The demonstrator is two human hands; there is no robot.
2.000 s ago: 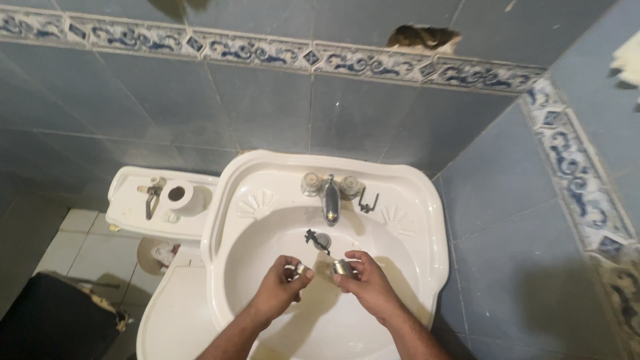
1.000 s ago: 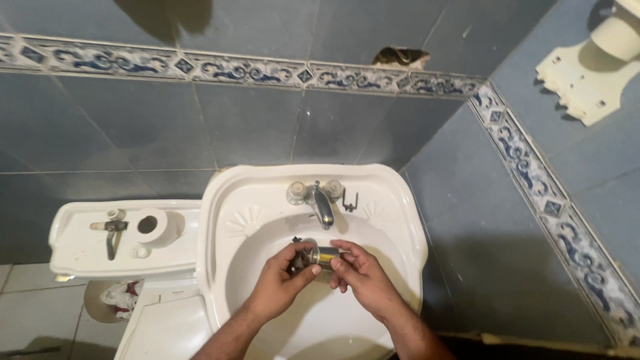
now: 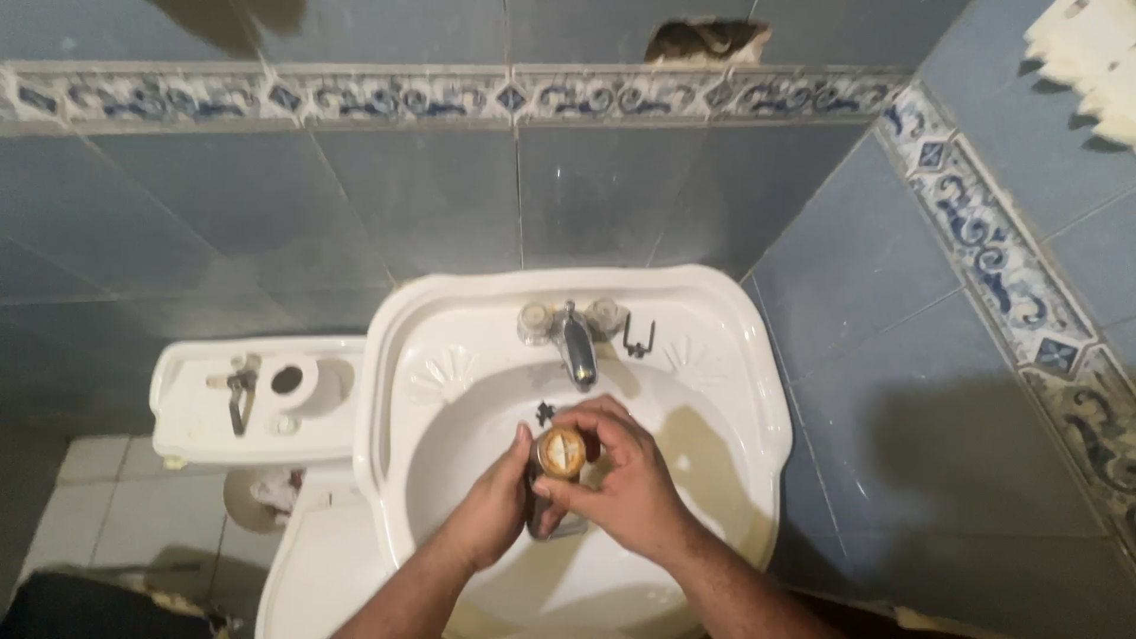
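Observation:
Both hands are over the basin of the white sink (image 3: 444, 293). My left hand (image 3: 497, 501) holds a small metal cylindrical part (image 3: 538, 501), partly hidden by the fingers. With thumb and fingers, my right hand (image 3: 621, 479) grips a round piece with a brownish-orange face (image 3: 562, 452), which sits at the top of the metal part; whether the two are joined I cannot tell. Just beyond my hands, a small black part (image 3: 545, 412) lies in the basin. Behind them rises a chrome faucet (image 3: 578, 346) with two clear knobs. A dark U-shaped bracket (image 3: 638, 337) rests right of the faucet.
On the toilet tank lid (image 3: 177, 417) at left are a toilet paper roll (image 3: 288, 383) and a metal valve with a lever (image 3: 238, 390). A waste bin (image 3: 253, 501) stands below. Tiled walls rise behind and at right; a broken hole (image 3: 706, 41) shows in the back wall.
Two seconds ago my hands were apart, each with a metal piece; now they are together. Since one second ago the held part has turned, and its brownish round face shows upward.

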